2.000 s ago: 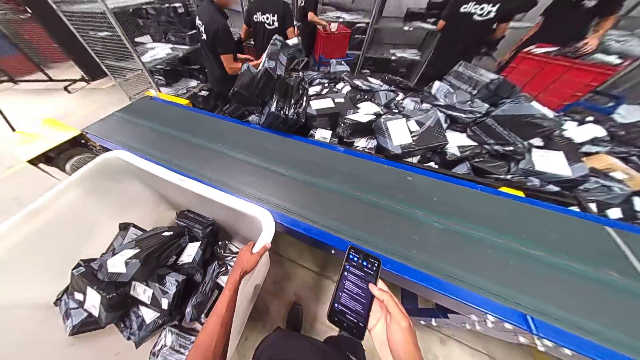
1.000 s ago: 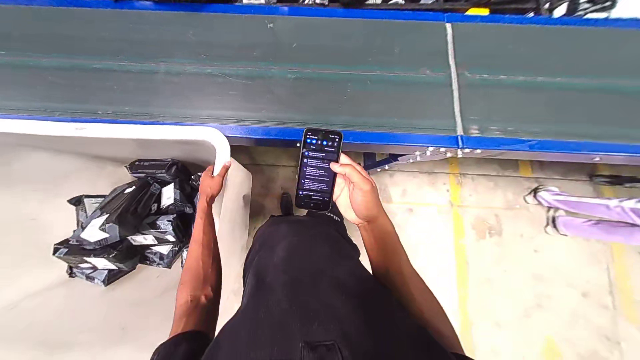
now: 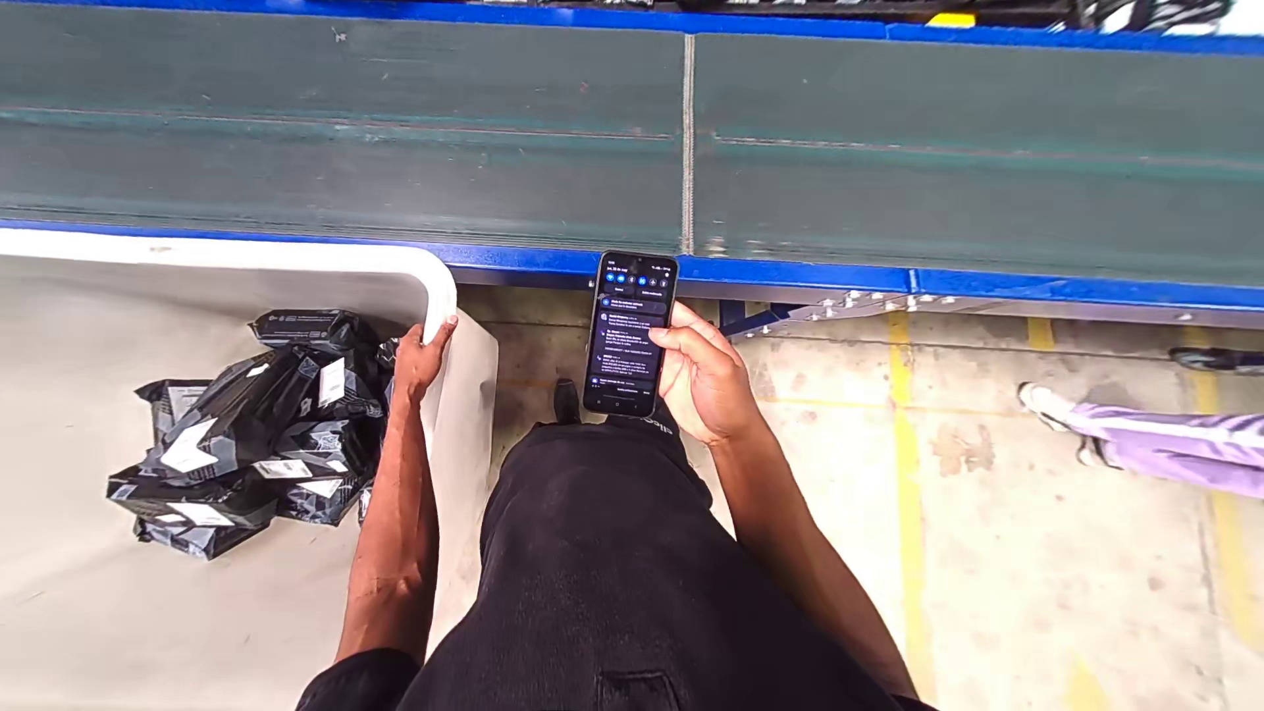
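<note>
My left hand (image 3: 423,360) grips the rounded corner of the rim of a large white plastic bin (image 3: 247,251). Beside that hand, inside the bin, lies a heap of black plastic-wrapped parcels (image 3: 237,415) with white labels. My right hand (image 3: 706,375) holds a smartphone (image 3: 630,334) upright by its right edge, the thumb resting at the side of the lit screen. On the screen is a dark list of text. The phone's top overlaps the blue edge of the conveyor in view.
A dark green conveyor belt (image 3: 444,138) with a blue frame (image 3: 810,274) runs across in front of me, a seam crossing it. At right, a person's legs in purple trousers (image 3: 1165,439) stand on the concrete floor (image 3: 1017,583), which has yellow lines. More parcels show beyond the belt.
The view has tilted down strongly since the oldest frame, and the co-workers beyond the belt are out of sight. Both hands keep their holds. A belt seam seen a second ago remains in view.
</note>
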